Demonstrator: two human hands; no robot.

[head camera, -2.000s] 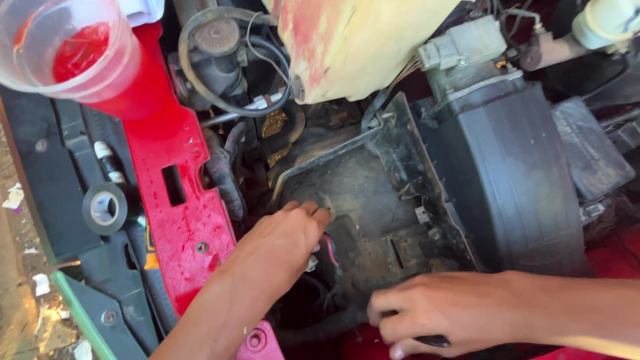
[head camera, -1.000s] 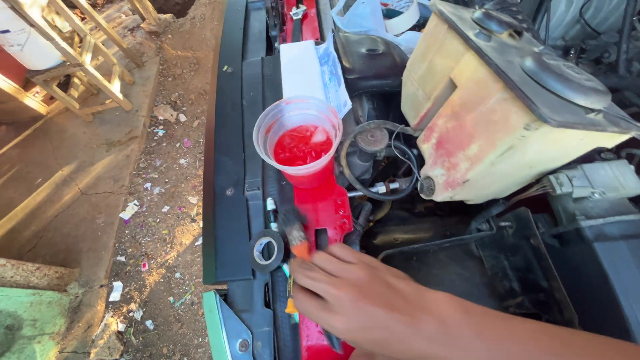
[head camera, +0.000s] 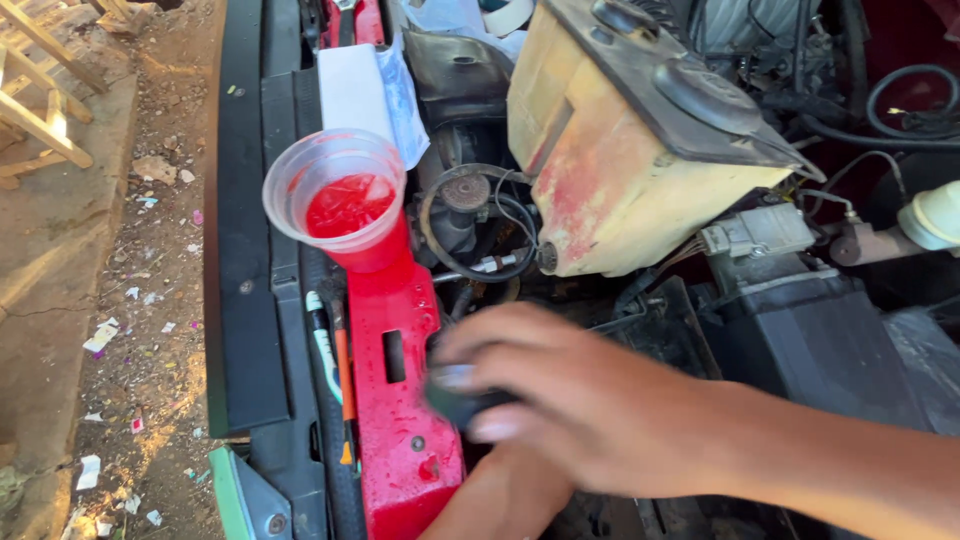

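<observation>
My right hand (head camera: pixel 517 382) is blurred, its fingers closed around a dark rounded thing (head camera: pixel 457 401), likely the roll of black tape. Beneath it, my left hand (head camera: pixel 525 472) is partly covered; its fingers are hidden. Both are just right of the red metal crossmember (head camera: pixel 409 420). On that crossmember stands a clear plastic cup (head camera: pixel 337 195) of red liquid with ice. A thin orange-handled tool (head camera: pixel 345 375) and a white-and-black pen-like tool (head camera: pixel 324 345) lie along its left side.
A stained, yellowed plastic reservoir (head camera: pixel 592 172) leans over the engine bay. A white box (head camera: pixel 354 86) sits behind the cup, near an adjustable wrench (head camera: pixel 346 19). A black plastic housing (head camera: pixel 817 345) lies right. Littered ground (head camera: pixel 150 300) borders the car at left.
The roll of black tape has left its place beside the crossmember. My right hand has come away from the orange-handled tool, which lies in the groove. The left forearm shows again at the bottom.
</observation>
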